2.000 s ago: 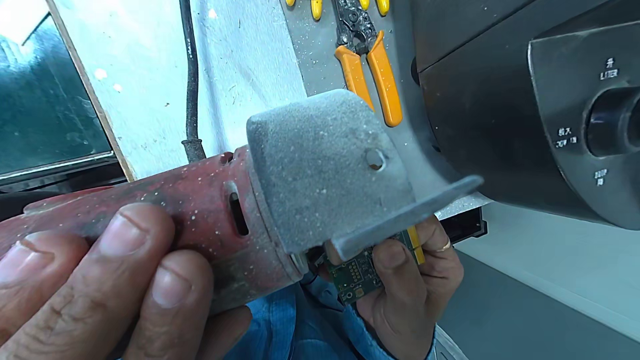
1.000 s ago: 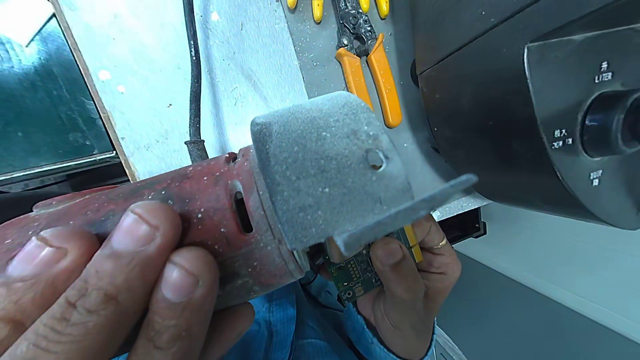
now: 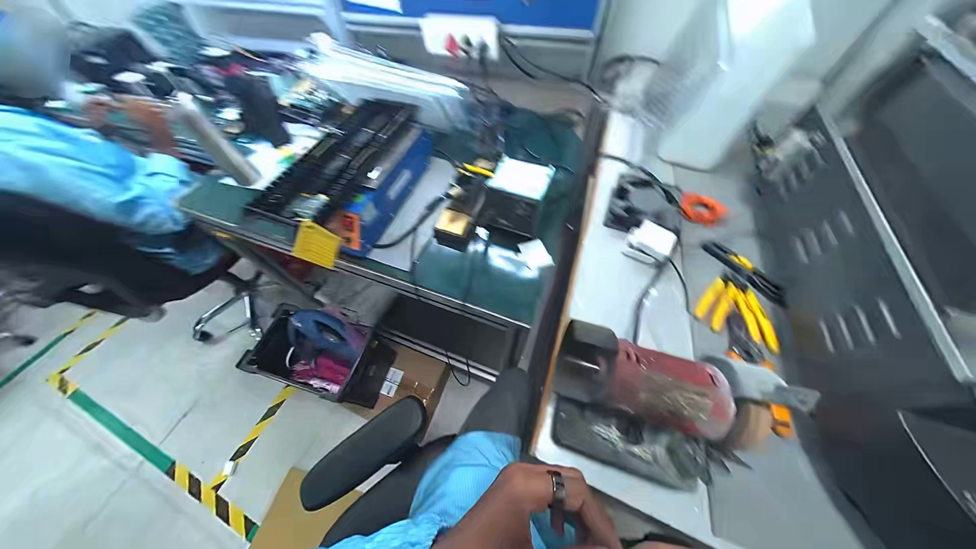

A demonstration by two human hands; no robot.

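My left hand point(image 3: 587, 518) is at the bottom centre, close to my lap, below a forearm with a dark wrist band; its fingers are mostly hidden. At the bottom edge a sliver of skin may be my right hand point(image 3: 659, 544), too little to show its state. A red angle grinder point(image 3: 671, 389) with a grey metal guard point(image 3: 755, 379) lies on the white bench top, over a dark tray point(image 3: 587, 435) with blurred metal pieces. Beyond it are yellow-handled pliers point(image 3: 736, 305) and an orange-handled tool point(image 3: 781, 419), partly behind the guard.
A black machine point(image 3: 915, 450) borders the bench at right. An orange coil point(image 3: 701, 208) and white adapter point(image 3: 652, 240) lie farther back. At left, a person in a blue sleeve point(image 3: 152, 191) works by a cluttered table. A chair armrest point(image 3: 366, 454) and black crate point(image 3: 305, 354) stand below.
The view has swung widely and moved back. The grinder, earlier under my left hand's fingers, now lies with no hand on it. The circuit board earlier in my right hand is out of sight.
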